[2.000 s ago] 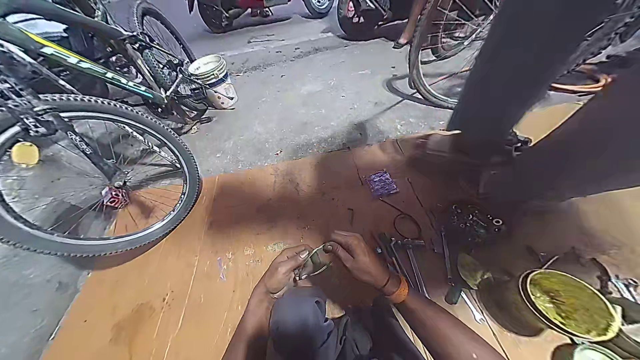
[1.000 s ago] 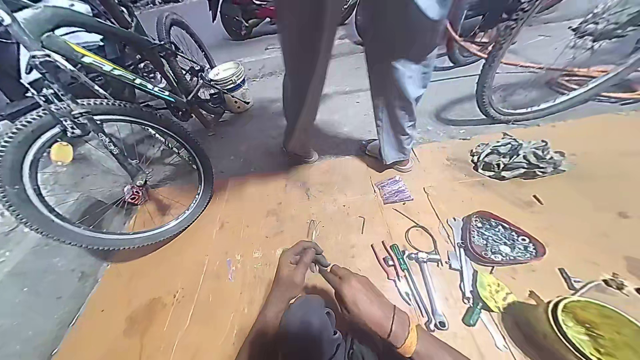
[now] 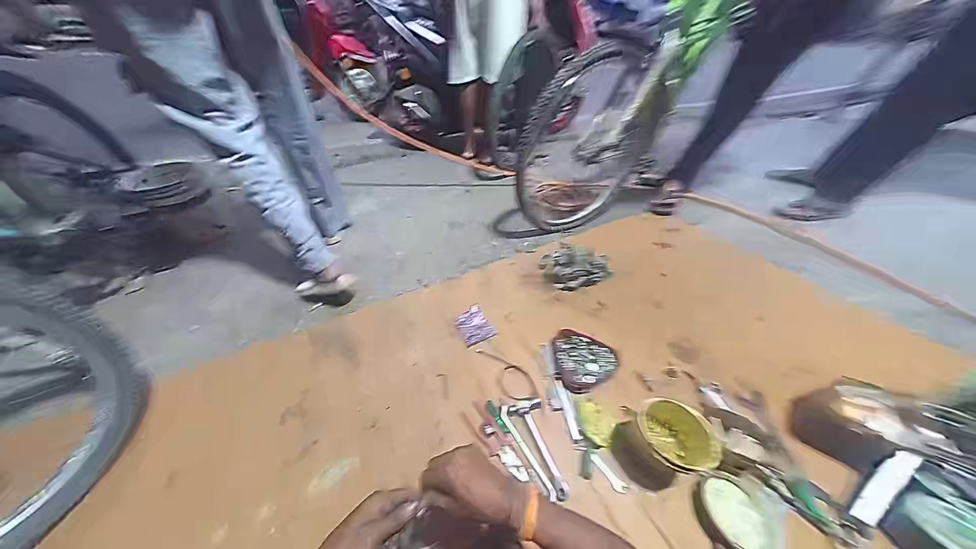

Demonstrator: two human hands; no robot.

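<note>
At the bottom centre, my left hand (image 3: 379, 518) and my right hand (image 3: 474, 482) are close together, fingers curled over something small and dark that is blurred and mostly hidden. An orange band circles my right wrist. Just beyond my right hand lie several wrenches (image 3: 541, 446) and a green-handled tool (image 3: 494, 414). A thin looped cable (image 3: 518, 381) is behind them. A dark red tray of small metal parts (image 3: 585, 361) sits to its right. Further right are a tub of yellow-green grease (image 3: 679, 435) and a yellowish leaf-like piece (image 3: 597, 423).
A bicycle wheel (image 3: 122, 404) stands at left. A crumpled rag (image 3: 573, 267) and a purple packet (image 3: 475, 325) lie on the orange-brown mat (image 3: 366, 358). Beyond are a person in light jeans (image 3: 267, 175), another in dark trousers (image 3: 862, 145), a bicycle (image 3: 564, 152) and an orange hose (image 3: 823, 242).
The view has swung to the right. The person in light jeans, who stood at the mat's far edge, is now further left. My hands remain close together.
</note>
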